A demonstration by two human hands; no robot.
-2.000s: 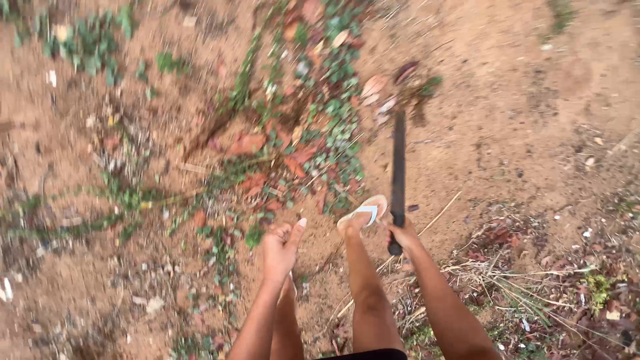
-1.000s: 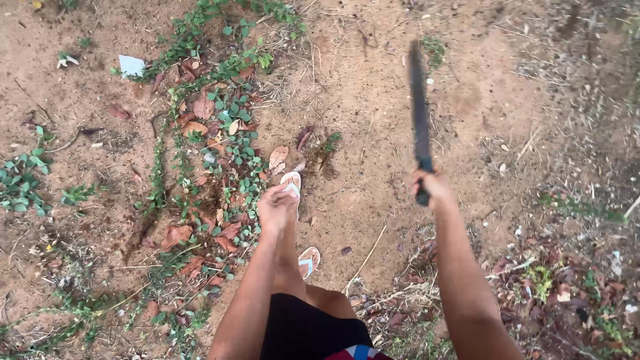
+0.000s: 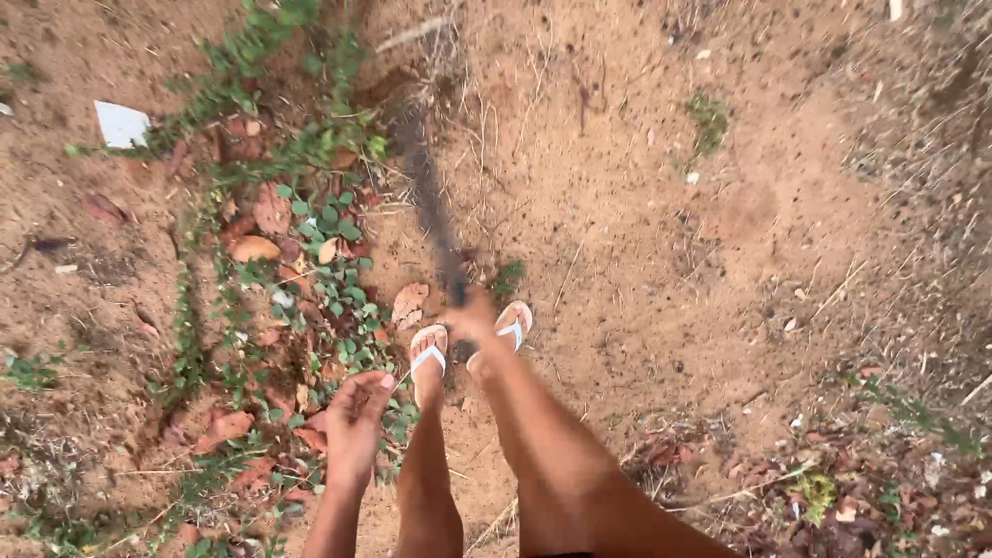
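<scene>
My right hand (image 3: 469,319) is closed around the dark handle of a machete, in front of my feet. The machete's long dark blade (image 3: 428,194) is blurred and points up and slightly left over the sandy soil, its tip near green creeping plants (image 3: 341,116). My left hand (image 3: 358,411) hangs at the lower left above trailing leaves, fingers curled and thumb near the index finger; whether it pinches anything is unclear. White flip-flops are on my feet, the left one (image 3: 428,349) and the right one (image 3: 518,329) close to the right hand.
A creeping vine (image 3: 341,287) with dry brown leaves runs along the left of my feet. A white flat fragment (image 3: 122,124) lies at the upper left. Leaf litter (image 3: 868,496) and twigs cover the lower right. A small green tuft (image 3: 707,122) grows at the upper right.
My right hand has swung the machete from the right side to the left, across the front of my feet. Both feet now show side by side.
</scene>
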